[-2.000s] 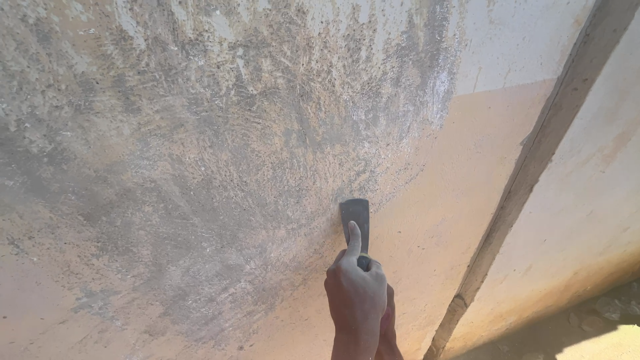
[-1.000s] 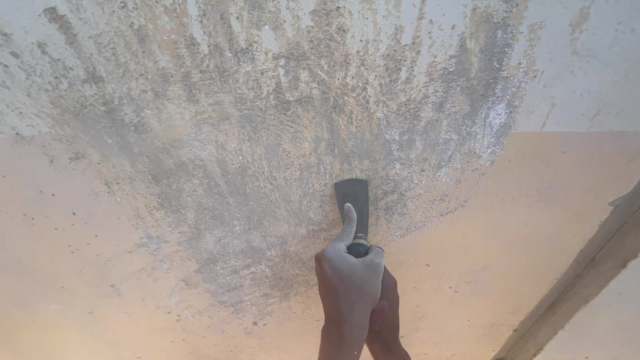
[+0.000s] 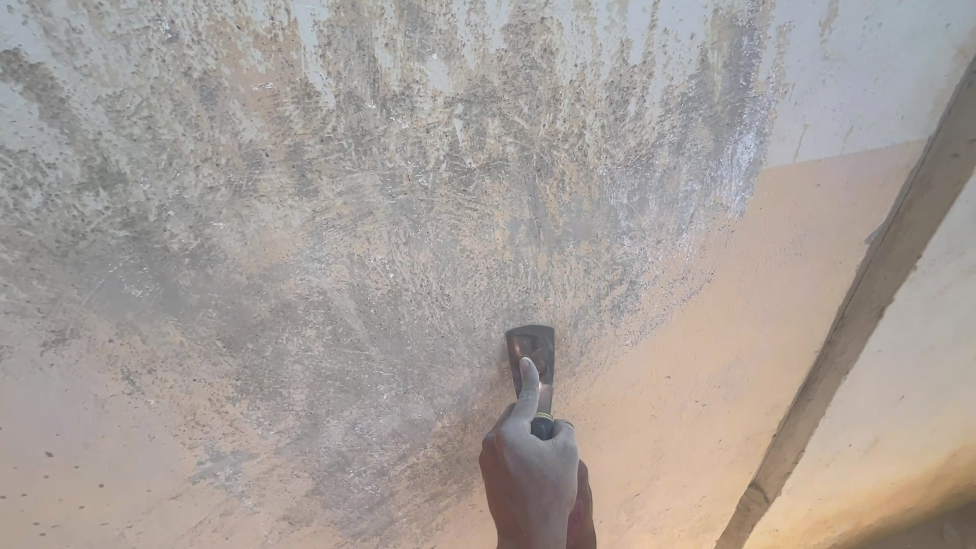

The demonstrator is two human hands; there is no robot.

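Note:
A scraper with a broad dark metal blade (image 3: 537, 351) stands with its edge against the painted wall (image 3: 671, 427), at the lower margin of a rough, scraped patch (image 3: 427, 252). My left hand (image 3: 531, 465), dusty pale over the knuckles, grips its dark handle, with the thumb laid up along the blade. Close behind and to its right, my right hand (image 3: 584, 496) is mostly hidden; it seems closed around the lower handle. Which hand is in front is judged from how the forearms come in.
The upper wall is whitish (image 3: 846, 76), with dark speckles and streaks; the lower wall is peach. A raised grey-brown strip (image 3: 846, 313) runs diagonally down the right side. Beyond it lies another pale wall section (image 3: 900, 404), with dark ground at the bottom right corner.
The view has swung left and then partly back. Both hands stay together on the scraper, and its blade remains near the lower part of the scraped patch.

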